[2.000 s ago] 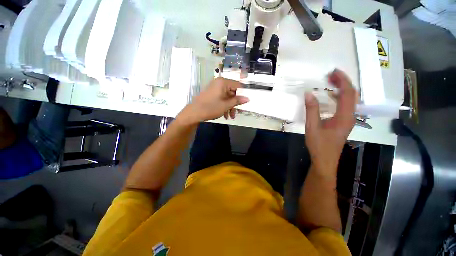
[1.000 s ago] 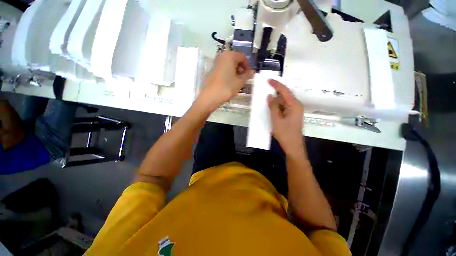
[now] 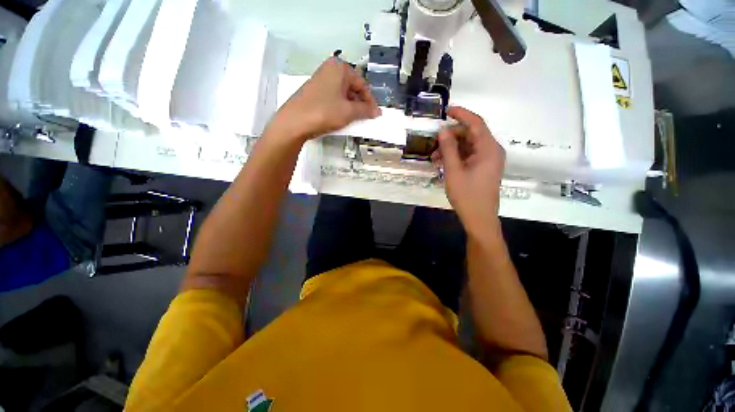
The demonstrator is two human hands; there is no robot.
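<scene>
A white fabric strip (image 3: 391, 127) lies crosswise at the front of the work clamp (image 3: 425, 105), below the cream machine head (image 3: 435, 22). My left hand (image 3: 330, 100) pinches the strip near its upper edge, left of the clamp. My right hand (image 3: 473, 161) is right of the clamp, with thumb and forefinger closed around the strip's right end. The fingertips partly hide that end. The needle plate area (image 3: 419, 146) shows just below the strip.
Stacked white panels (image 3: 121, 60) and a narrow white bundle (image 3: 305, 165) are at left. A finished white pile (image 3: 598, 105) lies beside the yellow warning label (image 3: 619, 76). A dark lever (image 3: 501, 34) slants over the bed. Part of a person (image 3: 28, 241) is at far left.
The strip has turned from pointing towards me to lying crosswise at the clamp. My left hand moved left and grips it; my right hand shifted to its right end.
</scene>
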